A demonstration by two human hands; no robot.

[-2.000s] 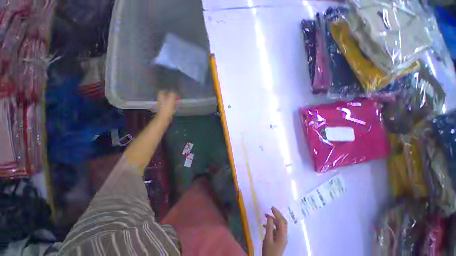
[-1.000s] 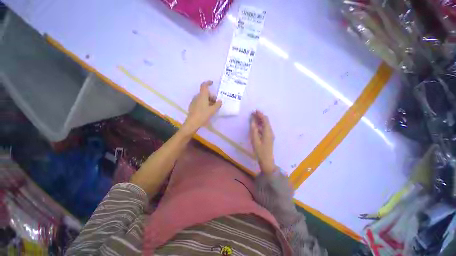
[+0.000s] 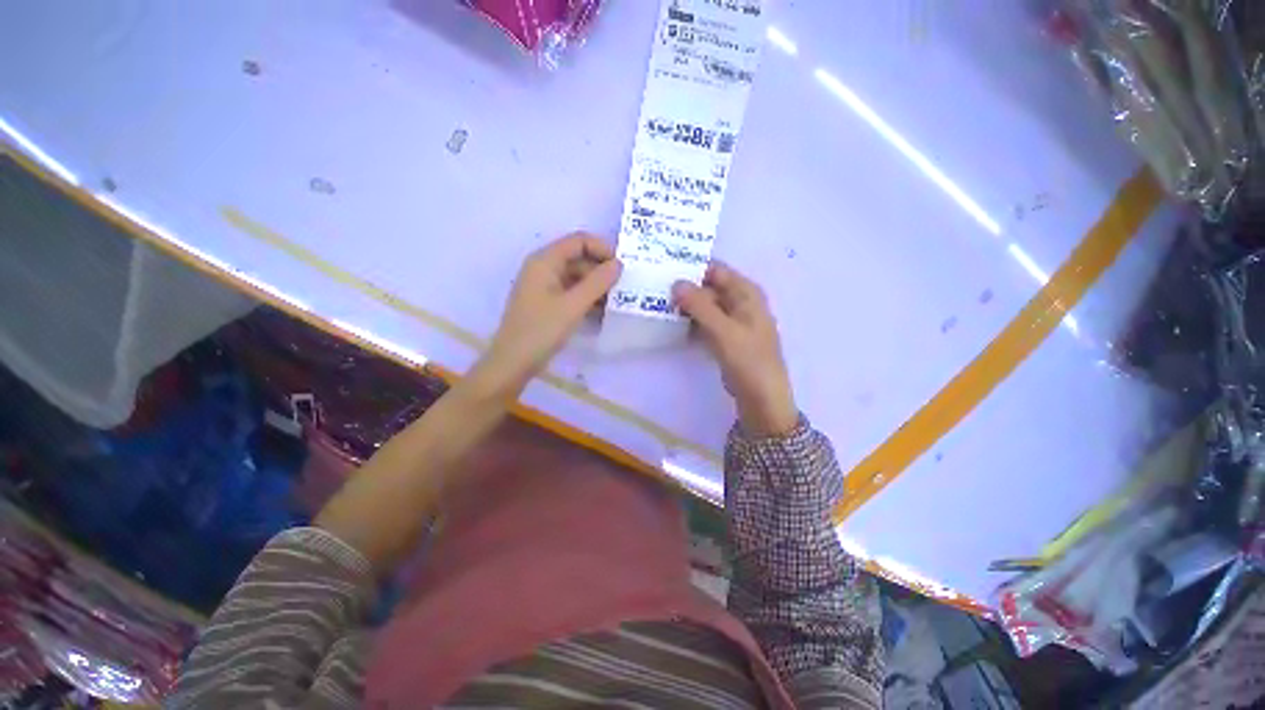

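Observation:
A long white strip of printed barcode labels lies on the glossy white table in front of me, its far end cut off by the top edge. Its near end is blank backing. My left hand pinches the strip's left edge near that end between thumb and fingers. My right hand holds the right edge at the lowest printed label. Whether a label is lifted off the backing cannot be told.
A magenta bagged garment is cut off at the top. Orange-yellow tape crosses the table at right. Bagged garments, white plastic bags with red print and yellow snips lie at right. A grey-white bin stands at left below the table.
My left hand has come back from the bin to the table. Both hands have closed on the near end of the label strip; my right hand moved in from beside it.

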